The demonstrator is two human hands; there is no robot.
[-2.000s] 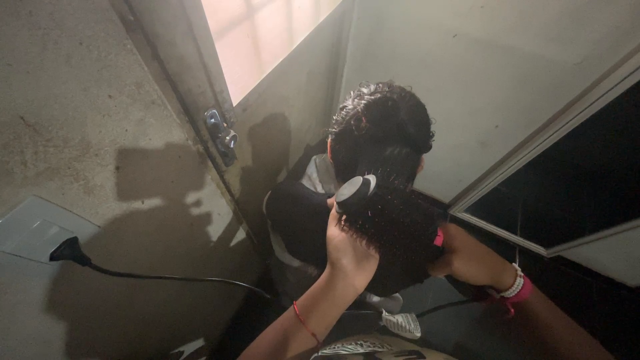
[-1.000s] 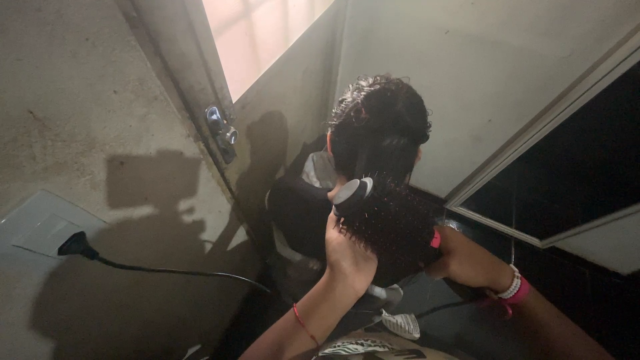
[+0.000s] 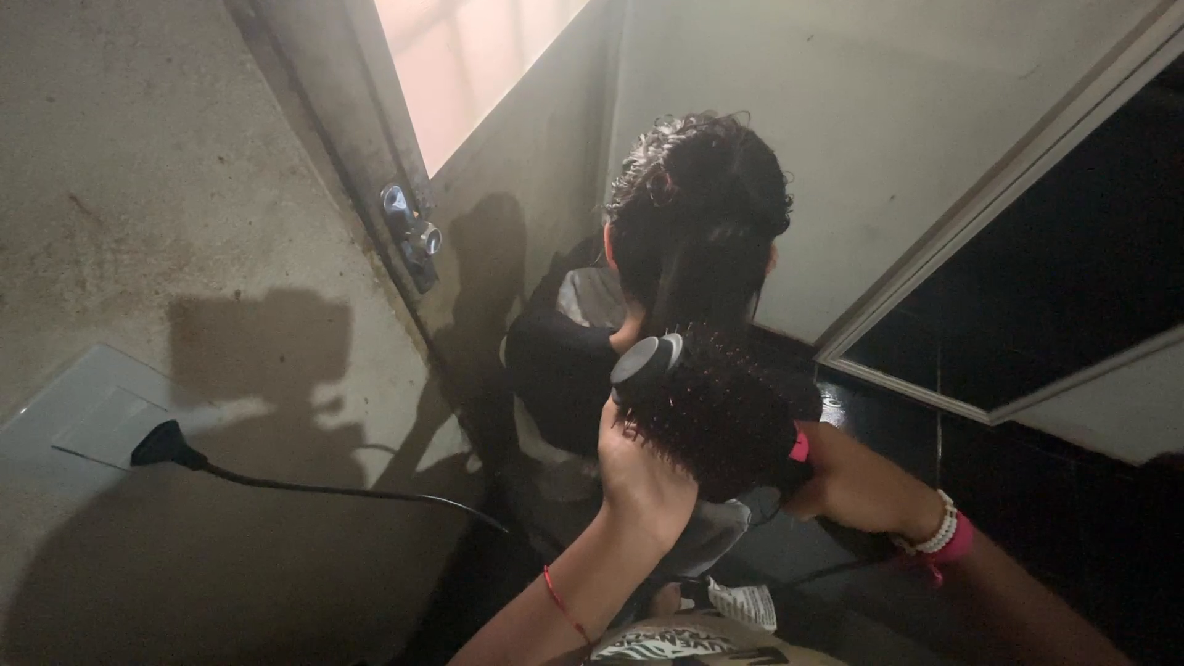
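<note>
A person with dark hair [image 3: 698, 213] sits with their back to me. Across the lower lengths of that hair lies a round bristled hair brush [image 3: 712, 416], its grey end cap at the left and a pink part at the right. My right hand [image 3: 851, 481] is closed on the brush's handle end. My left hand [image 3: 647, 472] is at the brush's left end, just below the cap; its fingers are largely hidden behind the bristles, so what they grip cannot be told. A dark cord runs low behind my right wrist.
A black plug [image 3: 168, 448] sits in a wall socket plate [image 3: 83, 407] at the left, its cord trailing toward the floor. A door with a metal knob [image 3: 427, 239] stands ahead left. At the right is a framed dark panel or mirror [image 3: 1045, 250]. The floor has dark tiles [image 3: 888, 416].
</note>
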